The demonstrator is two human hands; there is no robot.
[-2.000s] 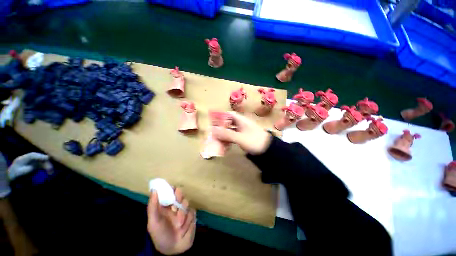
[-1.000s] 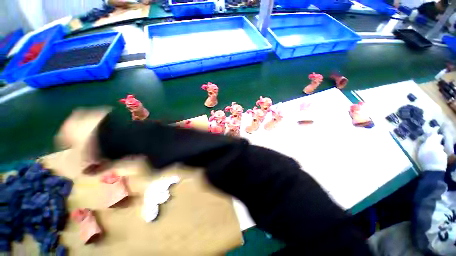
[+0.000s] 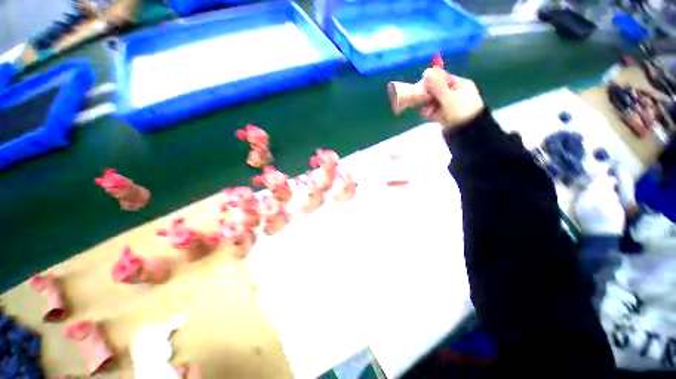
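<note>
My right hand (image 3: 451,98) is raised at the upper right, its arm stretched out, and is closed on a flesh-brown figurine body (image 3: 404,96). The body's flared end points left, and a bit of red top shows above my fingers. My left hand cannot be made out; a small pinkish patch at the bottom edge is too unclear to name. A white clump (image 3: 152,349) lies on the cardboard (image 3: 230,318). Several bodies with pink-red tops (image 3: 270,211) stand or lie across the cardboard and the white paper (image 3: 370,259).
Two bodies (image 3: 126,194) are on the green conveyor (image 3: 185,159). Blue trays (image 3: 230,81) are beyond it. Navy parts (image 3: 18,351) are heaped at lower left. At right, a neighbour's white-gloved hand (image 3: 599,207) is beside dark parts (image 3: 565,152).
My right hand has swung from the left side to the upper right and now shows a body in its grip. The view has shifted right. My left hand, seen earlier with the white bottle, is out of sight.
</note>
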